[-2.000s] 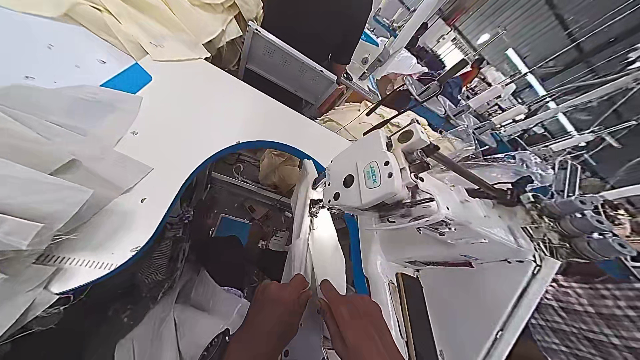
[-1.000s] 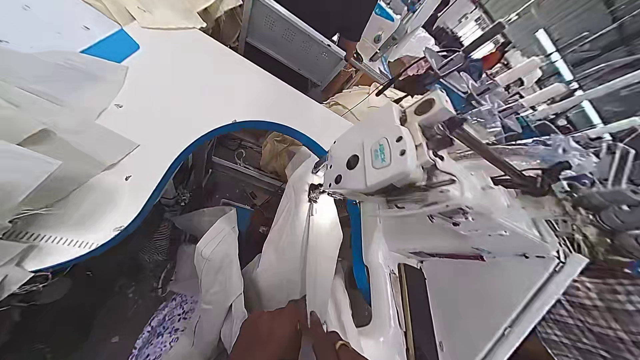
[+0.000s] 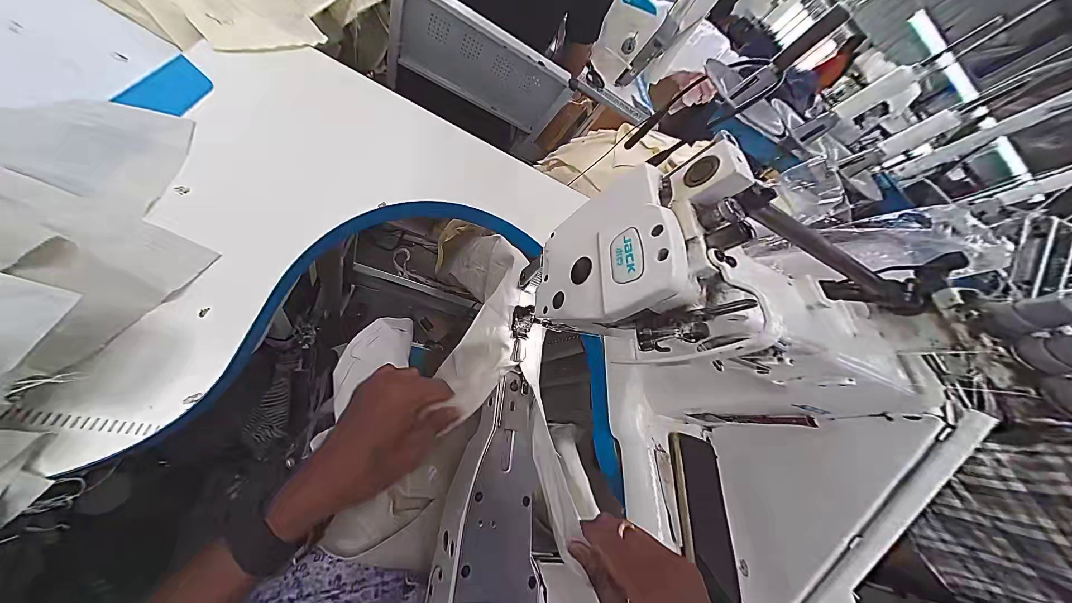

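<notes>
A white Jack industrial sewing machine [image 3: 615, 251] fills the middle, its presser foot [image 3: 523, 322] resting at the cream fabric [image 3: 481, 356]. My left hand [image 3: 398, 427], with a dark band on the wrist, grips the fabric left of the machine's narrow metal arm [image 3: 496, 511]. On the arm's right side, my right hand [image 3: 636, 557] pinches a long strip of the same fabric, which runs down from the foot. More of the cloth hangs below my left hand. The fingertips of both hands are partly hidden in the fabric.
The white table [image 3: 335, 126] with a blue curved edge wraps around the left. Stacked pale fabric pieces [image 3: 75, 243] lie on it. A metal box [image 3: 477, 63] stands behind, near another person's arm [image 3: 578, 50]. A person in checked clothing [image 3: 997, 502] is at lower right.
My hands were close together on the fabric below the foot; now they are apart, one on each side of the metal arm, which has come into sight between them.
</notes>
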